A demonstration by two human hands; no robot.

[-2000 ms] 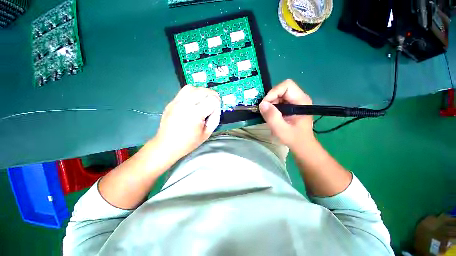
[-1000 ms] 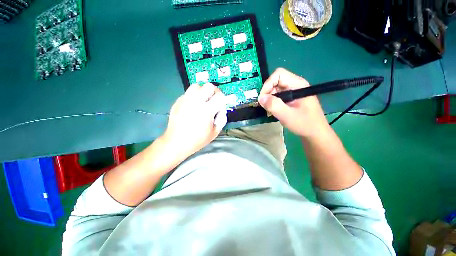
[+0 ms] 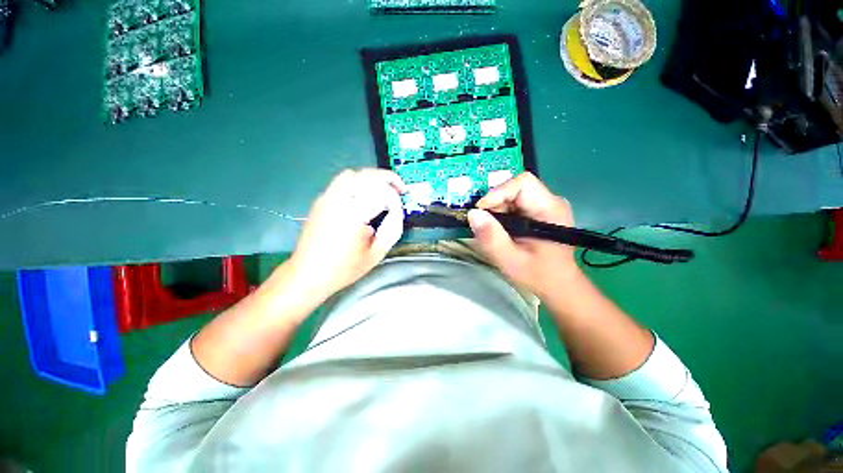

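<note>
The green PCB panel (image 3: 450, 111) lies on a black pallet (image 3: 372, 92) near the bench's front edge, with white rectangles in three rows. My right hand (image 3: 525, 231) grips the soldering iron (image 3: 592, 240) like a pen; its metal tip points left at the panel's near edge. My left hand (image 3: 351, 217) is closed at the panel's near left corner, fingertips in white coverings. Thin solder wire (image 3: 139, 199) trails left across the bench from my left hand. The wire's end at the fingertips is too small to see clearly.
Another PCB panel (image 3: 153, 60) lies at the far left. A round crusted tub (image 3: 610, 39) stands beyond the pallet, to its right. The dark iron stand (image 3: 786, 92) is at the far right, joined to the cord. A blue bin (image 3: 69, 323) and red stool (image 3: 176, 294) are below the bench.
The bench and its objects have shifted right in view. The iron's rear end has dropped from its raised angle, and its tip now lies left along the near edge. My left hand stays near the panel's corner.
</note>
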